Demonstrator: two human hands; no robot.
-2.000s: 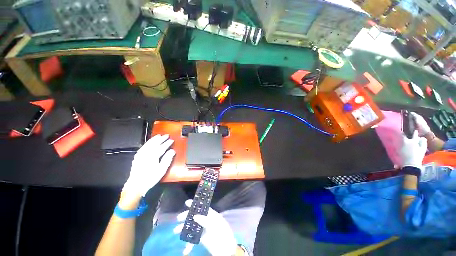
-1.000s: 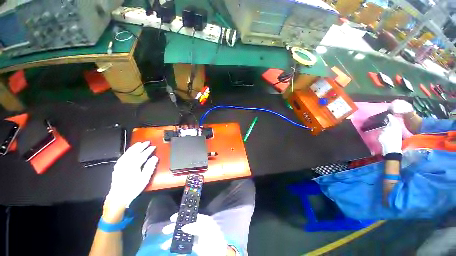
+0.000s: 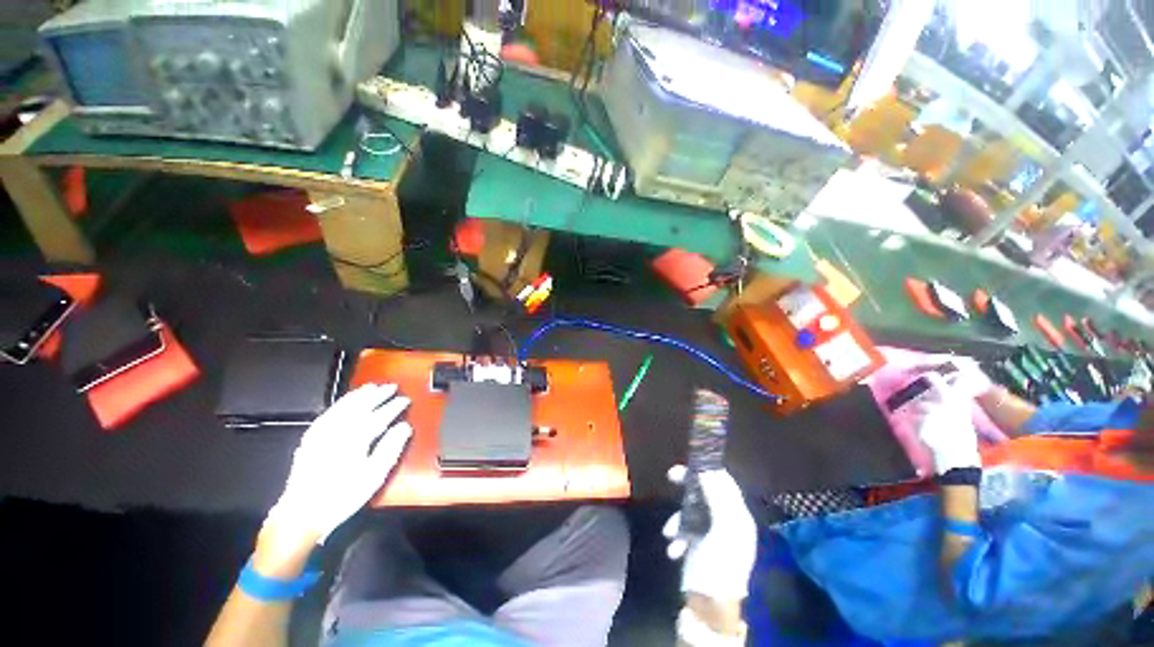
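A black set-top box [image 3: 486,427] sits on the orange-red test fixture [image 3: 585,436], against the black connector blocks at its far edge. My left hand [image 3: 342,461], in a white glove, rests on the fixture's left edge, beside the box and not touching it, with fingers a little apart. My right hand [image 3: 719,537], also gloved, is to the right of the fixture and holds the black remote control [image 3: 707,442], which points away from me and is blurred. A blue network cable [image 3: 645,338] runs from the fixture to the orange test box [image 3: 800,348].
Dark boxes [image 3: 281,379] lie left of the fixture, with phone-like black items on red foam pads [image 3: 146,379] further left. A green pen [image 3: 638,382] lies to the right. A coworker's gloved hand [image 3: 949,436] works at the far right. A shelf with an oscilloscope [image 3: 215,70] stands behind.
My right hand has moved right with the remote control, from in front of the box to beyond the fixture's right edge. My left hand stays at the fixture's left edge. The view has tilted up.
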